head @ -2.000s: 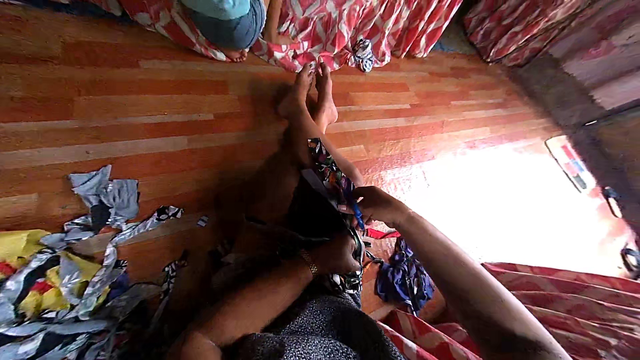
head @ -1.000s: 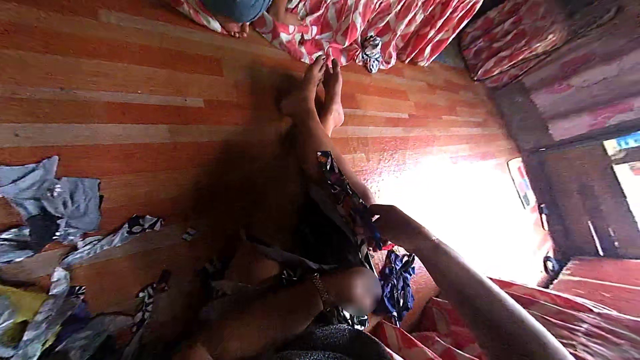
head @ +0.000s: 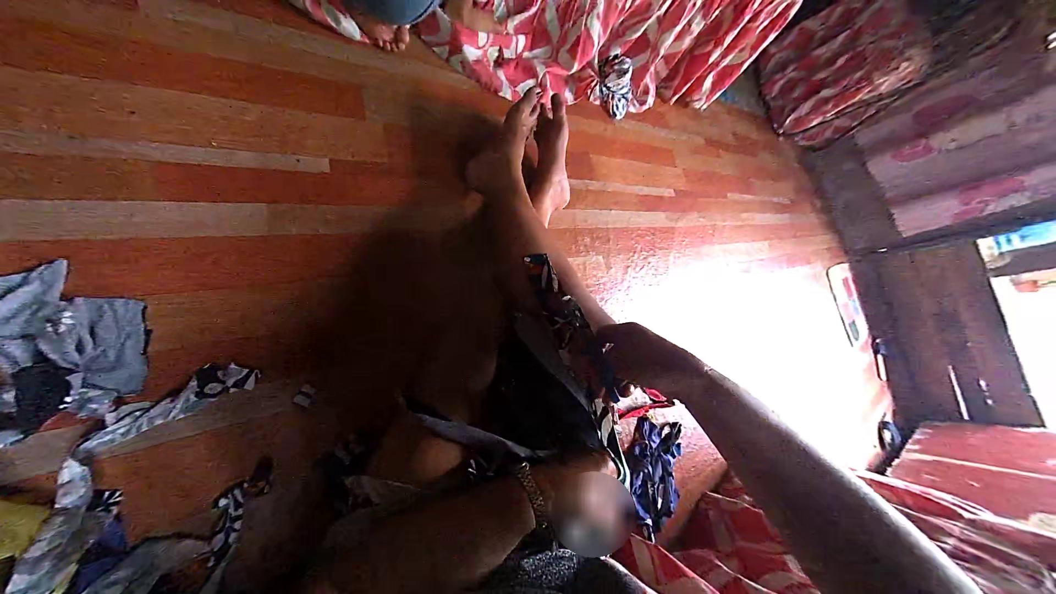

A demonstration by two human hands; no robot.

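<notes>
My right hand [head: 631, 355] is closed on a long dark patterned fabric braid [head: 569, 326], which lies along my outstretched legs. My left hand [head: 586, 503], with a metal watch band at the wrist, is near the braid's lower end; a blurred patch covers its fingers, so its grip cannot be told. Between the hands, a red fabric strip [head: 648, 404] sticks out beside the braid. A bundle of dark blue fabric [head: 654, 474] lies just right of my left hand. Dark cloth [head: 528, 396] covers my lap.
Grey fabric scraps [head: 103, 338] and patterned strips [head: 177, 404] lie on the wood-patterned floor at left. Another person's foot [head: 385, 35] shows at the top, beside red and white cloth [head: 569, 49] with a small fabric bundle [head: 615, 85]. A bright opening is at right.
My left hand has moved down toward my body, away from my right hand. The view has shifted, showing more of the doorway side at right.
</notes>
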